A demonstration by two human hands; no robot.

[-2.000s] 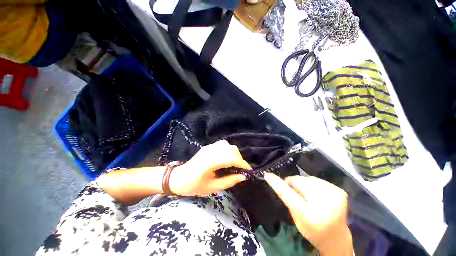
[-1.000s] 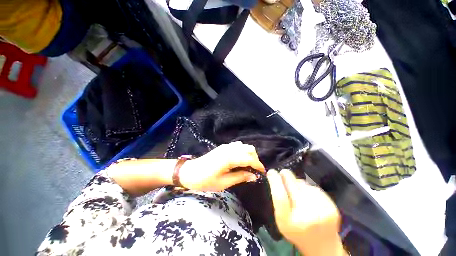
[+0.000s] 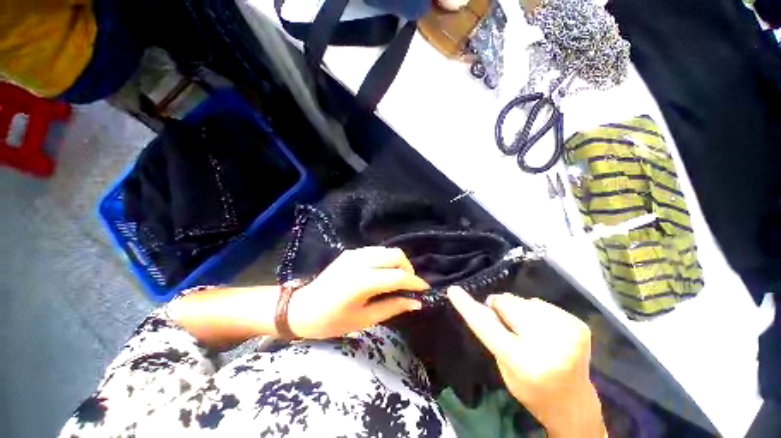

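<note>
The black garment (image 3: 402, 205) lies over my lap against the table edge, with a silvery dotted trim (image 3: 488, 275) along its edges. My left hand (image 3: 355, 295) pinches the garment's trimmed edge between thumb and fingers. My right hand (image 3: 535, 351) is just to the right, its index fingertip at the trim, the other fingers curled in. A needle or thread in the right fingers cannot be made out. The garment opening gapes above the two hands, showing black folds inside.
On the white table (image 3: 445, 145) lie black-handled scissors (image 3: 531, 130), a silver-grey chain heap (image 3: 582, 38), a striped yellow-green cloth (image 3: 638, 214) and small thin tools. Black straps (image 3: 385, 68) hang over its edge. A blue basket (image 3: 146, 278) with black garments and a red stool (image 3: 34, 128) stand on the floor.
Since one second ago, the right hand has turned and lowered slightly, its index finger now extended toward the trim. The garment opening gapes wider. The whole view has shifted slightly.
</note>
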